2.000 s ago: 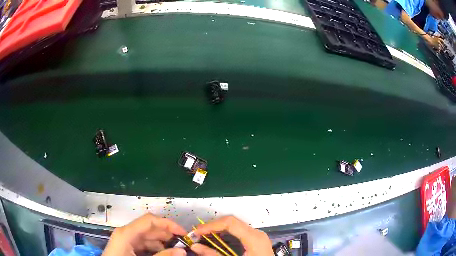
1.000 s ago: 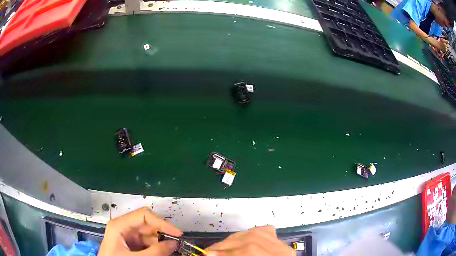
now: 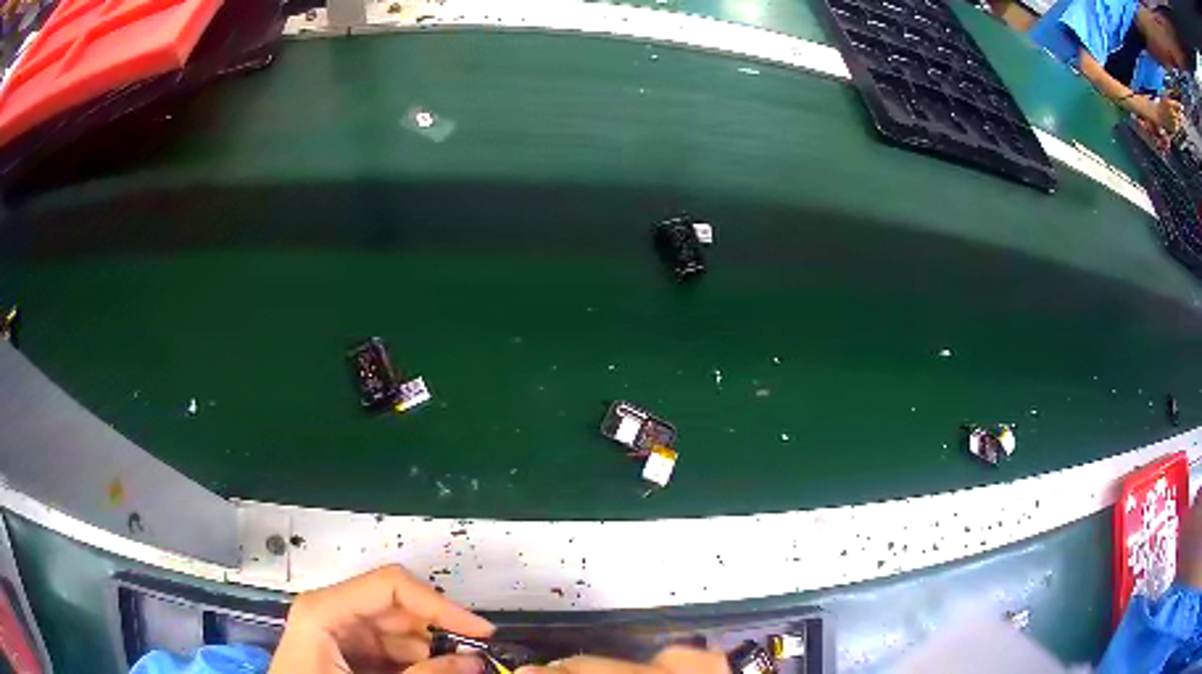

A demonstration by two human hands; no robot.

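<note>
My left hand (image 3: 376, 625) is at the bottom edge, its fingers closed on a small black electronic unit (image 3: 459, 645), which is partly cut off by the edge. My right hand (image 3: 639, 662) is low, blurred and mostly cut off. The tip of a thin yellow tool (image 3: 498, 665) shows between the hands, against the unit; its hold is mostly hidden. A black compartment tray (image 3: 815, 639) lies behind and beside the hands, with units (image 3: 754, 657) in a right pocket.
Several electronic units (image 3: 641, 435) lie scattered on the green belt (image 3: 527, 303). A white metal rail (image 3: 738, 566) crosses before the hands. A black tray (image 3: 943, 99) is at upper right, an orange-red tray (image 3: 99, 59) at upper left, a red parts tray (image 3: 1149, 533) at right beside a blue sleeve (image 3: 1160, 635).
The units on the belt have moved right. The unit in my left hand has been turned and lowered. My right hand has moved down, partly out of the picture.
</note>
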